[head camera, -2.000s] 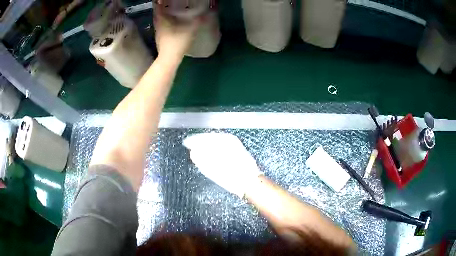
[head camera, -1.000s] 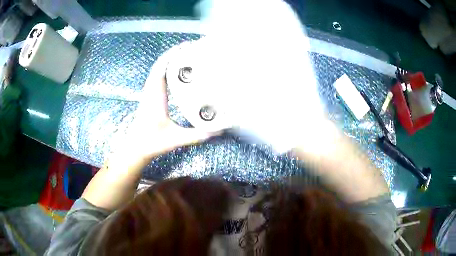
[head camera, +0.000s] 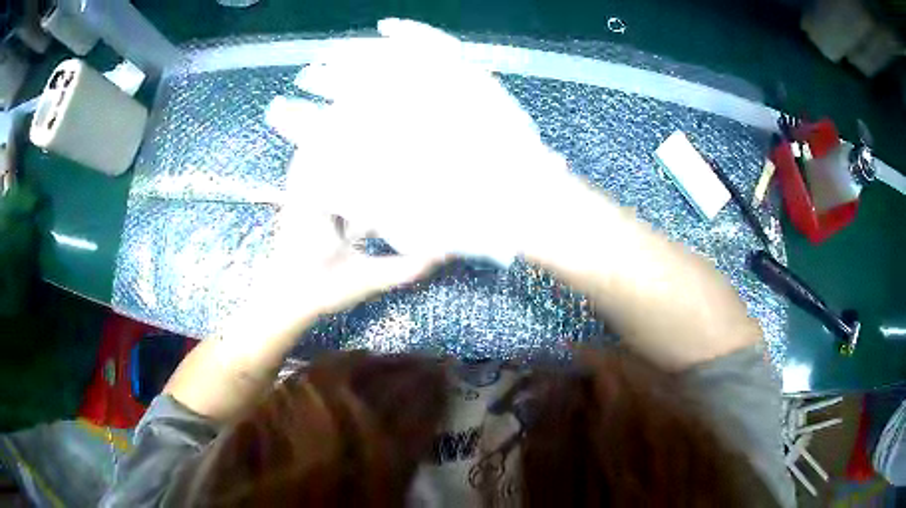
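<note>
A cream-white speaker unit (head camera: 323, 184) is held over the silvery bubble wrap mat (head camera: 228, 124). It is badly overexposed, and its edges and end face cannot be made out. My left hand (head camera: 333, 268), bare, holds it at the lower left, with the fingers mostly lost in glare. My right hand (head camera: 427, 119), in a white glove, lies over the unit with its fingers apart and pointing to the upper left. Glove and unit merge, so its grip cannot be told.
A second cream unit (head camera: 91, 117) stands at the left. On the right are a white block (head camera: 692, 176), a slim dark tool (head camera: 733, 193), a black-handled hammer (head camera: 800, 290) and a red bin (head camera: 817, 203) holding a bottle (head camera: 839, 179). A white strip (head camera: 616, 77) crosses behind.
The unit was brought from the belt onto the mat area. My gloved hand has since moved up and left across it, and the round recesses on its end face no longer show.
</note>
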